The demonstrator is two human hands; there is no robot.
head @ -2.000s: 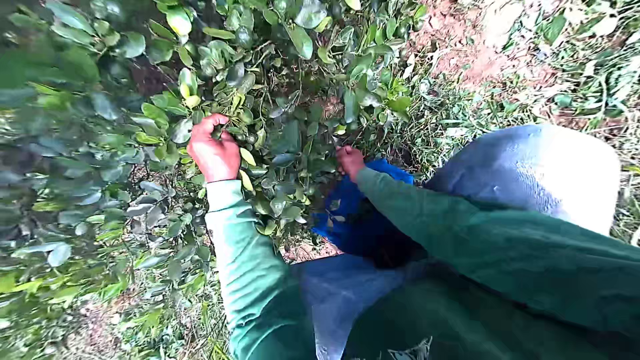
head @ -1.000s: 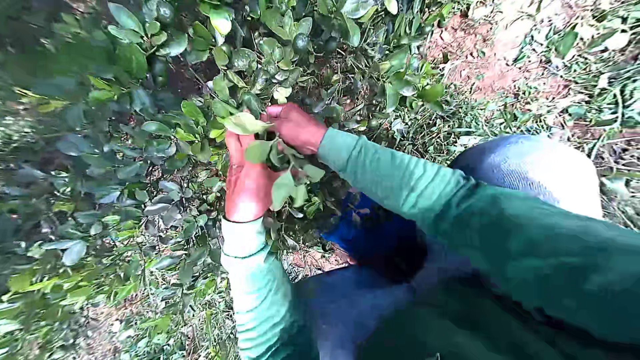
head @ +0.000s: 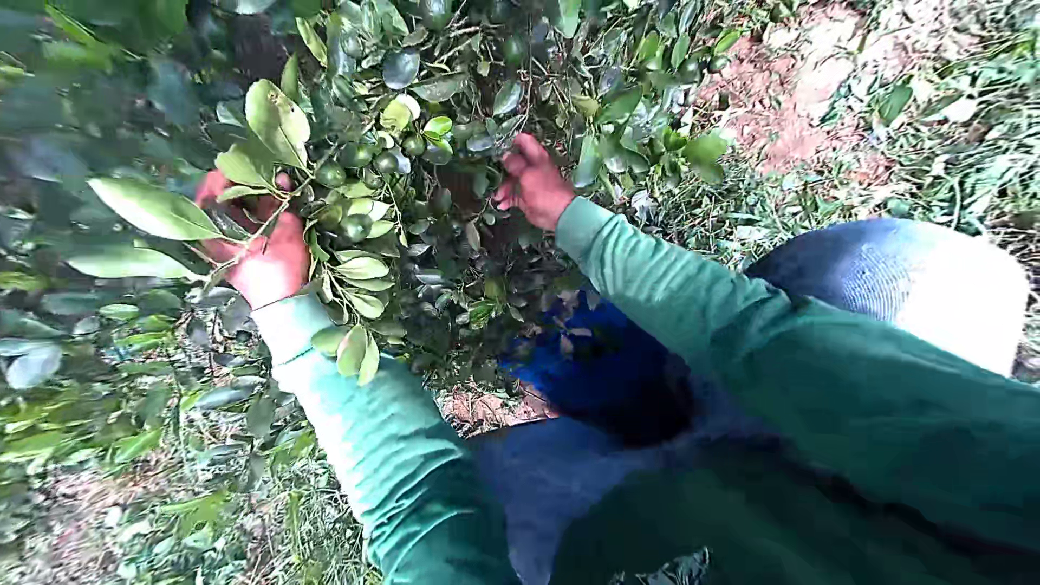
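Note:
My left hand (head: pixel 264 244) is at the left among the foliage, its fingers around a leafy branch (head: pixel 296 195) of a fruit bush. Small round green fruits (head: pixel 357 226) sit in a cluster just right of that hand. My right hand (head: pixel 536 183) is near the middle, fingers curled and partly apart, beside thin twigs and leaves; whether it holds anything cannot be told. Below it, between my legs, lies a blue bag or cloth (head: pixel 601 357), partly hidden by my right sleeve and in shadow.
Dense leaves (head: pixel 455 89) fill the upper left and middle. My denim-covered knee (head: pixel 886 276) is at the right. Reddish bare soil (head: pixel 780 106) and grass (head: pixel 934 179) lie beyond it. More grass and soil show at the lower left.
A second ago both hands were together at a leafy sprig. Since then my right hand has moved away to the right, and my left hand has a branch with fruits beside it.

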